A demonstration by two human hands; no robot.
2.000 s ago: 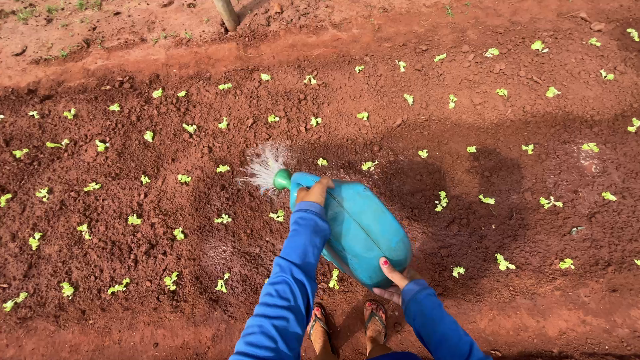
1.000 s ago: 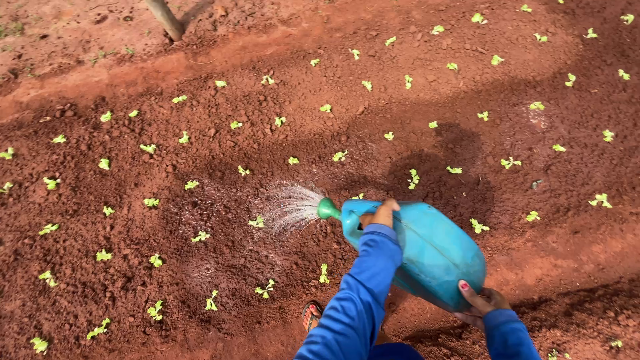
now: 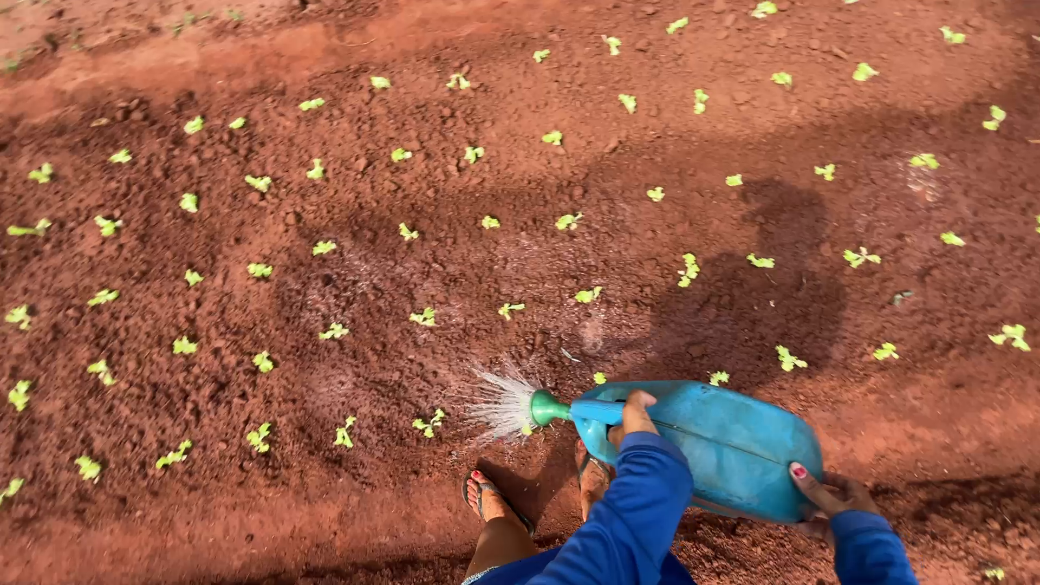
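Note:
A blue plastic jug (image 3: 731,447) lies tilted nearly on its side at the lower right, with a green sprinkler nozzle (image 3: 549,408) at its left end. Water (image 3: 502,404) sprays leftward from the nozzle onto red soil. My left hand (image 3: 635,416) is closed around the jug's handle near the nozzle. At the jug's rear end, my right hand (image 3: 833,497) supports the base, thumb on the near side and the other fingers partly hidden beneath. Small light-green seedlings (image 3: 428,422) stand in rows around the spray, one right by the nozzle.
The red soil bed (image 3: 366,276) spreads across the view, dotted with several more seedlings and darker, wet patches. My sandaled foot (image 3: 491,496) is on the soil at the bed's near edge, the other partly behind the jug and sleeve. A shadow falls over the bed at right.
The jug and both hands have moved nearer to the bed's lower edge, and the spray now lands close to my feet. Water flows in all frames. The view has shifted.

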